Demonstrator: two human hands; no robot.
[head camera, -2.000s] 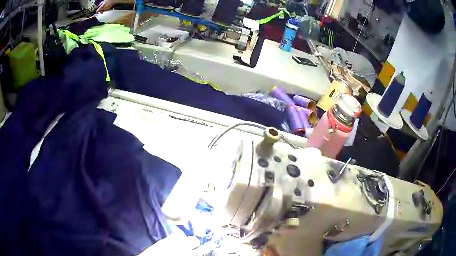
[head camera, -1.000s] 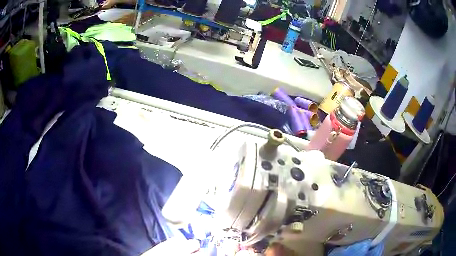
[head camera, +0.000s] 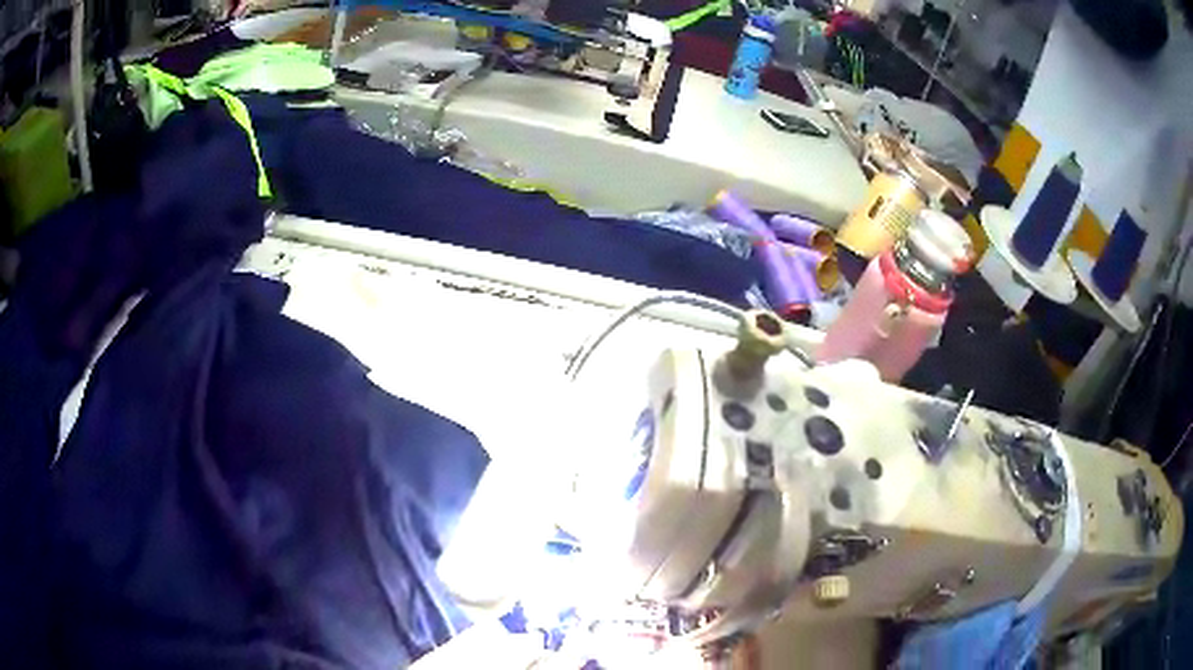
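Observation:
Navy fabric (head camera: 262, 484) lies in a large heap left of the cream sewing machine head (head camera: 903, 504). Lamp glare washes out the needle area at the head's left end. Small bright blue and white cloth (head camera: 556, 628) shows there. A pale, overexposed shape at the bottom edge looks like my left hand (head camera: 487, 647), cut off; its fingers are unclear. A small skin-toned patch under the head may be my right hand (head camera: 743, 651), mostly hidden by the machine and the frame edge. Whether either hand grips the cloth cannot be told.
A pink flask (head camera: 890, 314) stands behind the head, beside purple cones (head camera: 785, 282). Navy thread cones (head camera: 1047, 216) stand at right. More navy fabric runs along the table's far edge. A blue rag (head camera: 962, 641) hangs from the head. Neon cloth (head camera: 268, 68) lies at far left.
The view has shifted, so the machine head sits further right. The pale shape at the bottom has moved slightly right in the picture. The skin-toned patch under the head is less distinct. The navy heap looks much the same.

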